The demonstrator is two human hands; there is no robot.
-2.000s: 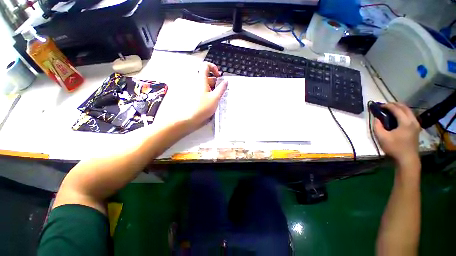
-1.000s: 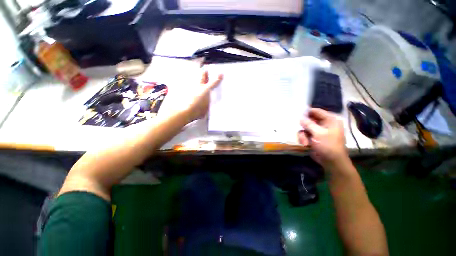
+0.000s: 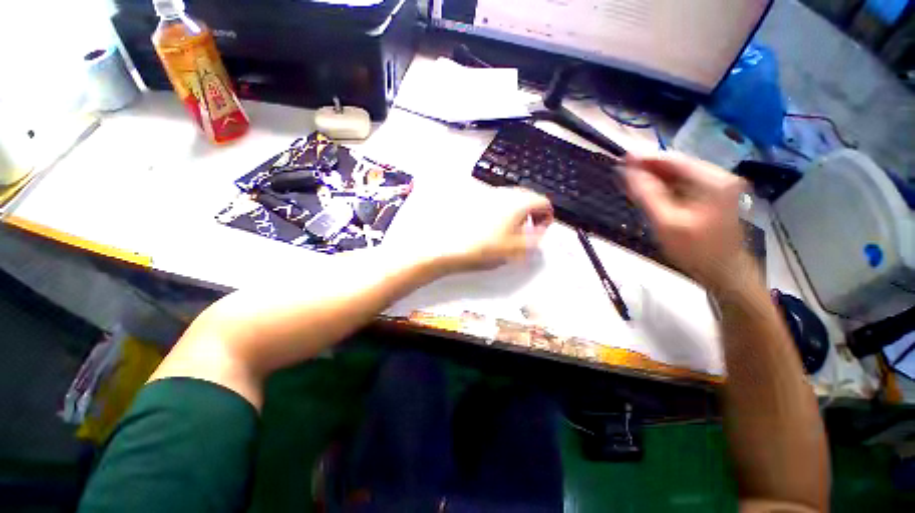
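My left hand [image 3: 514, 232] is over the desk just in front of the keyboard [image 3: 562, 180], fingers curled and blurred. My right hand [image 3: 692, 205] is blurred over the keyboard's right part; I cannot tell if either hand holds anything. A thin black pen [image 3: 605, 276] lies on the white surface between the hands, below the keyboard. Paper edges there are too washed out to tell from the desk. The black mouse [image 3: 803, 333] is at the right, partly behind my right forearm.
A patterned black square [image 3: 331, 195] lies left of my left hand. An orange drink bottle [image 3: 201, 80], black printer [image 3: 291, 55] and white papers [image 3: 464, 90] are behind. A lit monitor [image 3: 612, 40] stands at the back, a grey-white label printer [image 3: 853, 235] at right.
My right hand moved from the mouse to the paper's right edge, then up over the keyboard. The sheet no longer shows clearly; the keyboard and pen are uncovered. The view has turned and shifted.
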